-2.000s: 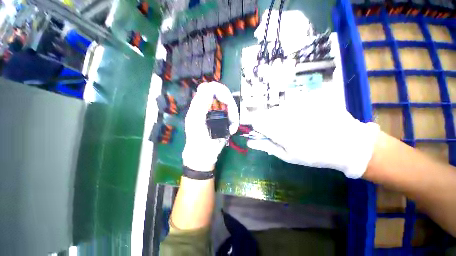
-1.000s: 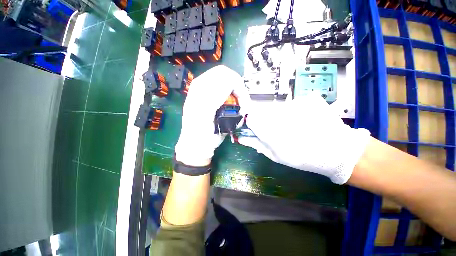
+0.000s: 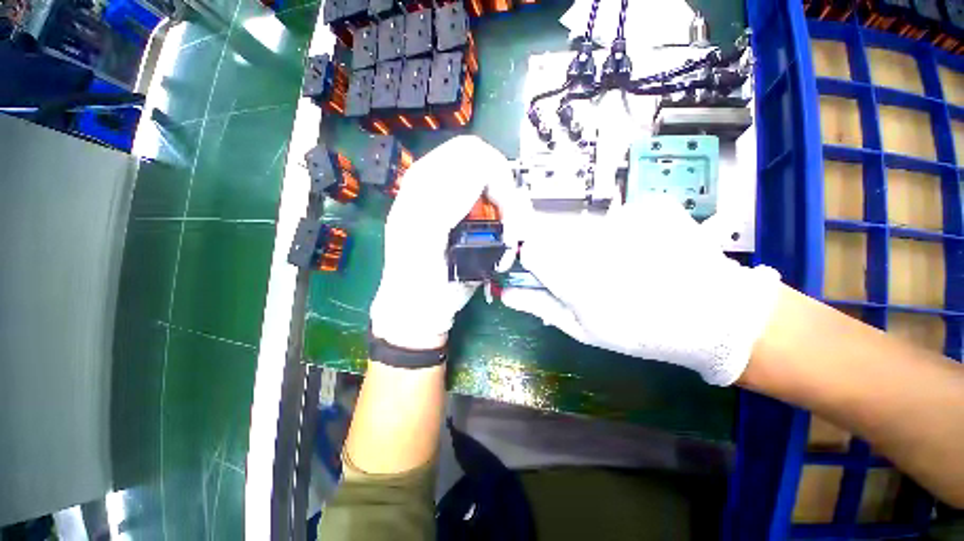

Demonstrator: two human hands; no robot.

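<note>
My left hand (image 3: 428, 248), in a white glove, holds a coil component (image 3: 478, 249) with a black cap, a blue part and orange copper winding above. My right hand (image 3: 634, 285), also gloved in white, is close at the coil's right side. It is closed around a slim tool (image 3: 520, 280), pale blue where it shows between the fingers; most of it is hidden. A small red piece (image 3: 490, 293) shows just below the coil, partly covered. Whether the tool's tip touches the coil's leads cannot be told.
Coil components (image 3: 405, 76) stand in rows at the back left, with several loose ones (image 3: 319, 245) nearer. A white fixture plate (image 3: 737, 196) with a pale teal block (image 3: 673, 172) and black cables lies behind my right hand. A blue divided tray (image 3: 784, 159) is at right, a green conveyor (image 3: 211, 243) at left.
Since two seconds ago, the view has shifted and the fixture shows more clearly. My right hand has come closer to the coil. In the last second the coil has tilted slightly; both hands stayed nearly in place.
</note>
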